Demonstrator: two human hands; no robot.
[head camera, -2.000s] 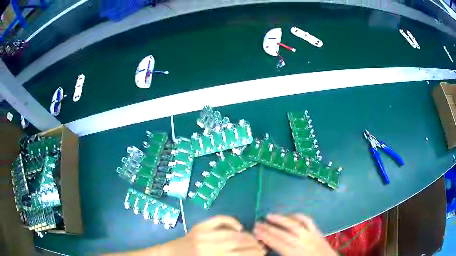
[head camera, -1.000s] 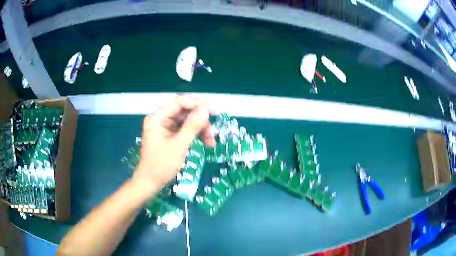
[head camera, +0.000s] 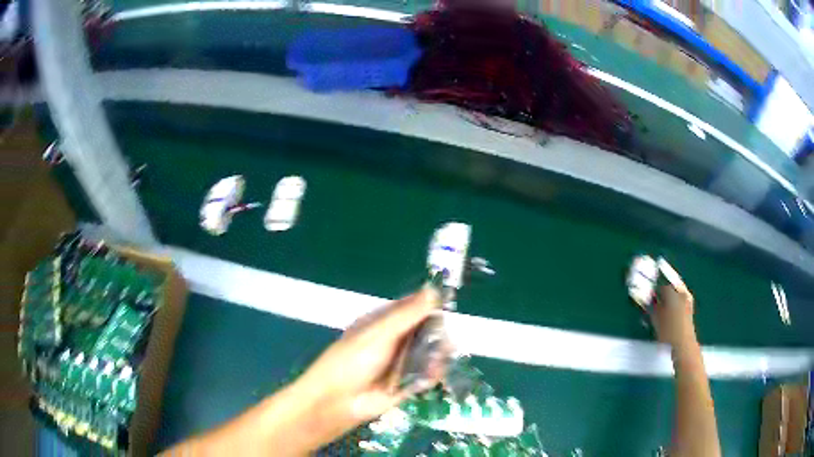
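My left hand (head camera: 388, 344) reaches over the pale rail, blurred. Its fingertips pinch what looks like a small green PCB (head camera: 437, 280), at the lower end of a white housing half (head camera: 450, 248) on the belt. A greyish blurred thing is under its fingers. My right hand (head camera: 671, 314) is over the belt at the right, its fingertips at a slim white cover (head camera: 674, 275) beside another white housing half (head camera: 642, 280); its grasp is unclear. Green PCB panels (head camera: 482, 417) lie on the bench below my left hand, partly hidden and cut off by the bottom edge.
An open carton of green PCBs (head camera: 165, 330) stands at the left. A housing half (head camera: 222, 205) and a cover (head camera: 286, 203) lie farther left on the belt. A dark-red wire heap (head camera: 527, 76) and blue bin (head camera: 353, 58) are beyond. A small carton (head camera: 785, 419) is at lower right.
The view has shifted up and left. My left hand has moved from above the panels to the middle housing. My right hand has come into view over the belt. The side cutters have left the view.
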